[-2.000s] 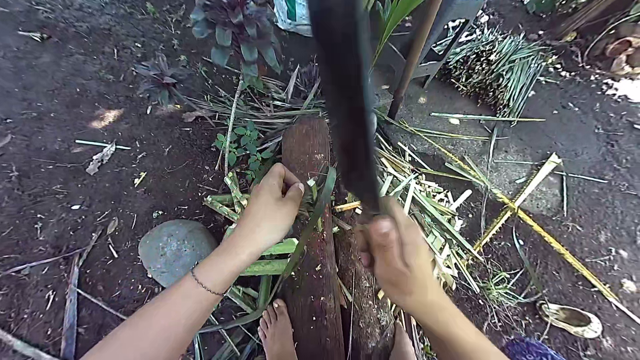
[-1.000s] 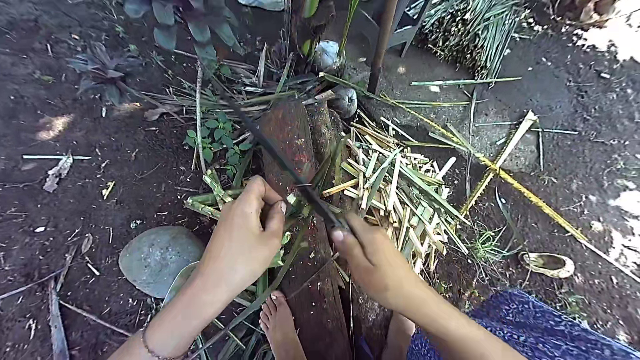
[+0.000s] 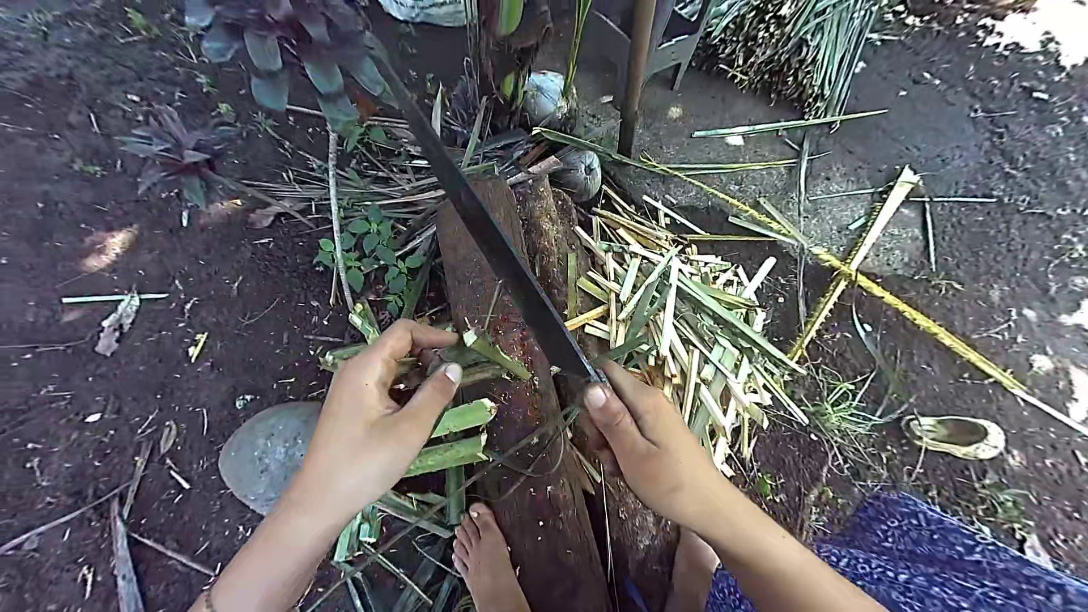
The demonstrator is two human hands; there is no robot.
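My right hand (image 3: 642, 438) grips a machete (image 3: 501, 255) at its near end, the long dark blade slanting up and left over a wooden plank (image 3: 484, 280). Left of the blade, my left hand (image 3: 382, 408) has thumb and index finger near a green stalk piece (image 3: 497, 353) that reaches over the plank; whether the fingers pinch it is hard to tell. Below that hand, cut green stalks (image 3: 450, 455) lie with their ends on the plank's left edge. Thin dark fibres curl over the wood between both hands. A pile of cut pale-green strips (image 3: 688, 331) lies right of the plank.
A grey stone (image 3: 270, 455) sits at left, by my left forearm. Two coconuts (image 3: 578, 174) (image 3: 544, 98) lie beyond the plank, near a wooden pole (image 3: 636, 81). Bare feet (image 3: 489, 557) flank the boards. At right are yellow stalks (image 3: 926, 323), a shoe (image 3: 960, 435) and blue patterned cloth (image 3: 901, 544).
The machete was raised upright over the plank two seconds ago; its blade now slants up and left, low in front of my hands. The blue cloth has come into view at lower right.
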